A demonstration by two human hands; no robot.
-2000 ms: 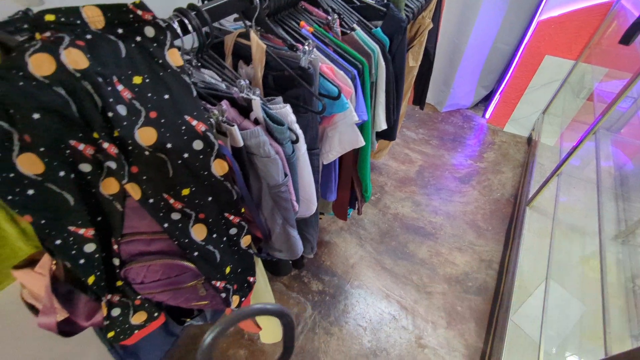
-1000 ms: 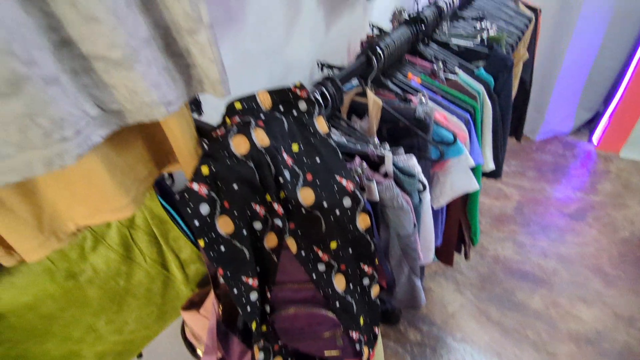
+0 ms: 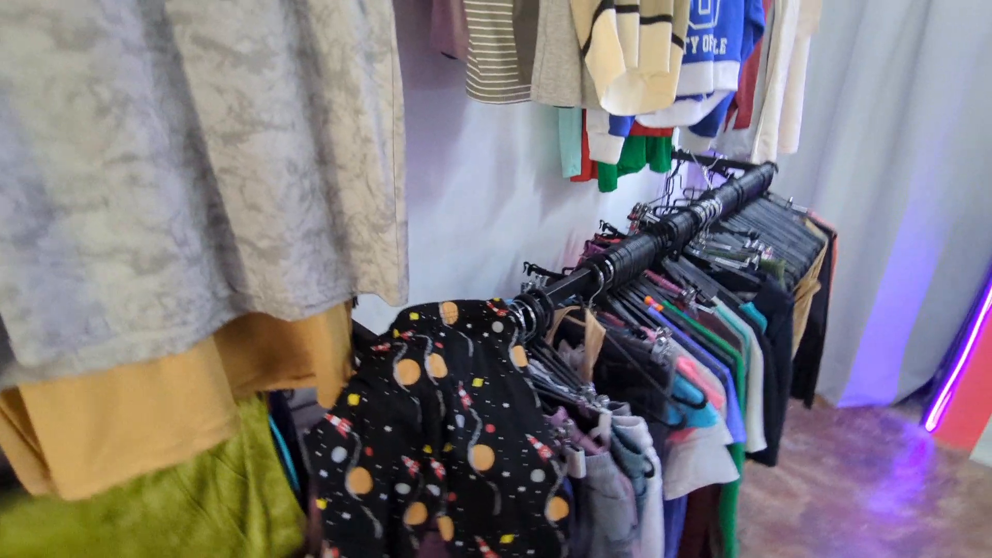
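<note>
Neither of my hands shows in the head view. A black garment printed with planets and rockets (image 3: pixel 442 418) hangs at the near end of a black clothes rail (image 3: pixel 643 248). Behind it along the rail hang grey trousers (image 3: pixel 608 496), a white garment (image 3: pixel 701 457), a green garment (image 3: pixel 728 504) and several dark ones on black hangers. At the left, close to the camera, hangs a pale grey mottled garment (image 3: pixel 201 155), with a mustard garment (image 3: pixel 132 418) below it and an olive-green cloth (image 3: pixel 170 504) lower down.
Above the rail hang a striped shirt (image 3: pixel 500 54), a cream garment with black stripes (image 3: pixel 635 54) and a blue-and-white top with lettering (image 3: pixel 709 62). A pale curtain (image 3: pixel 891 194), a purple light strip (image 3: pixel 957 364) and a brown marbled floor (image 3: pixel 837 488) lie to the right.
The view has swung up and to the left, bringing in the upper row of clothes. The glass case seen at the right two seconds ago is out of view.
</note>
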